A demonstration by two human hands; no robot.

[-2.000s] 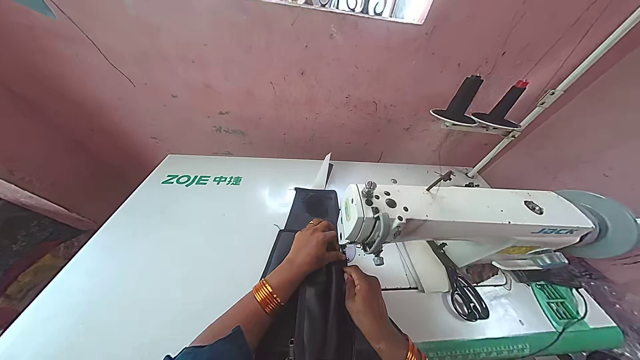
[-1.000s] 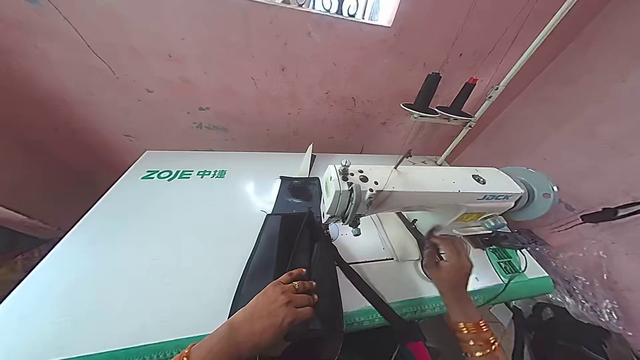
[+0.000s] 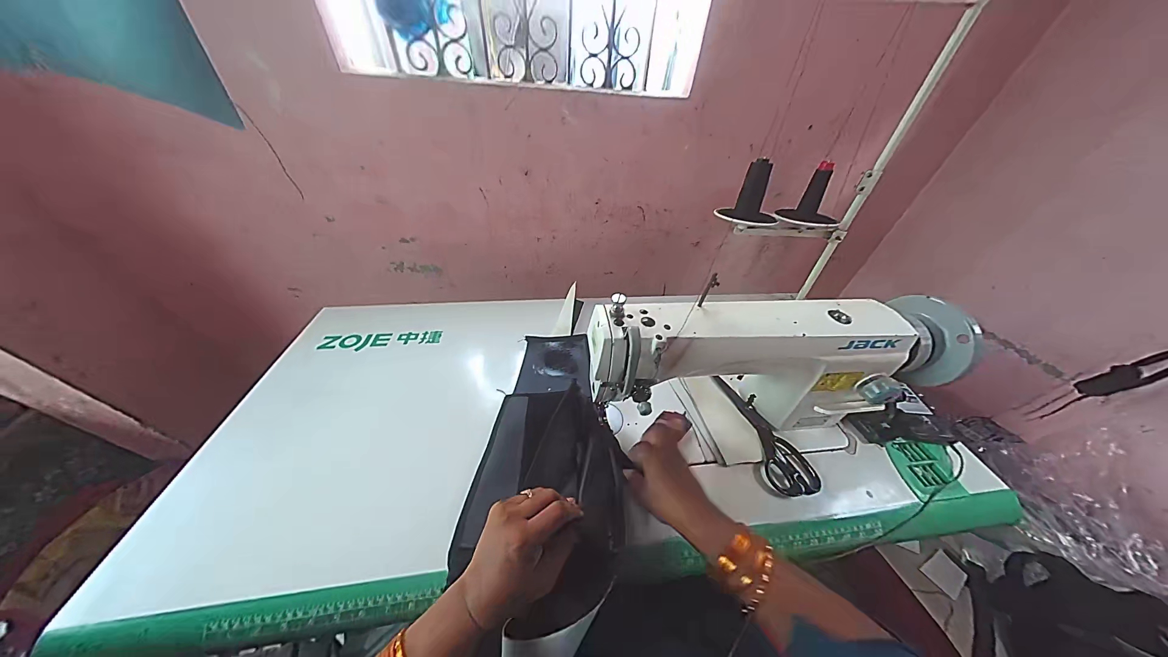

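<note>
A Jack sewing machine (image 3: 757,342) stands on the white table, its needle end over black fabric (image 3: 520,447). The fabric runs from beside the machine head down over the table's front edge. My left hand (image 3: 529,538) grips a fold of it near that edge, fingers curled. Close to the needle area, my right hand (image 3: 662,456) is at the fabric's right side; its fingers are blurred, and whether they hold the cloth is unclear. Black-handled scissors (image 3: 789,465) lie to the right of my right hand, below the machine arm.
The white table top (image 3: 347,456) has a green front edge with a printed ruler. Two black thread cones (image 3: 753,190) stand on a rack behind the machine. A green slotted tray (image 3: 926,467) is at the right; clear plastic (image 3: 1095,502) and dark cloth lie beyond.
My right hand has moved left from near the scissors to the fabric by the needle area. My left hand, spread flat on the fabric one second ago, is now curled on a fold.
</note>
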